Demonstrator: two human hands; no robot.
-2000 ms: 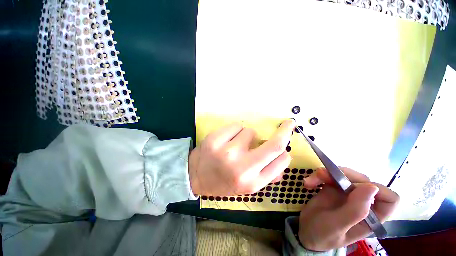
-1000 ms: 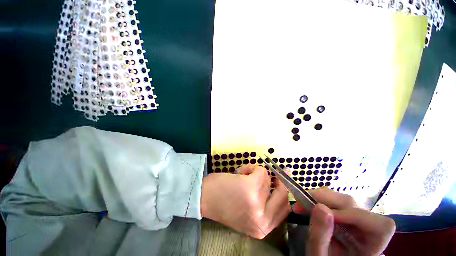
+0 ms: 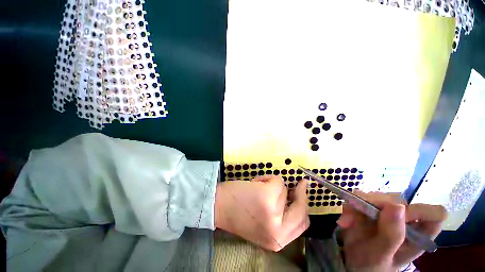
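Observation:
The pale yellow sheet (image 3: 276, 79), mostly glaring white, lies in front of me. Black round pieces stand in close rows (image 3: 340, 178) along its near edge. Several loose round pieces (image 3: 326, 127) lie above the rows, and one single piece (image 3: 287, 161) lies just above the top row. My left hand (image 3: 263, 212) rests curled over the near rows; its palm side is hidden, so I cannot tell if it holds anything. My right hand (image 3: 380, 231) holds silver tweezers (image 3: 340, 192), their tips at the top row, right of the single piece. No piece shows clearly at the tips.
White perforated strips (image 3: 111, 64) fan out at the left on the dark green tabletop (image 3: 186, 69). More perforated strips (image 3: 436, 7) lie behind the sheet. A second pale sheet (image 3: 452, 159) with small dark dots along one edge and a speckled patch lies at right.
My left hand has moved from the loose pieces down to the rows. The tweezers have also moved down to the rows, then slightly right over the last second. The view has shifted.

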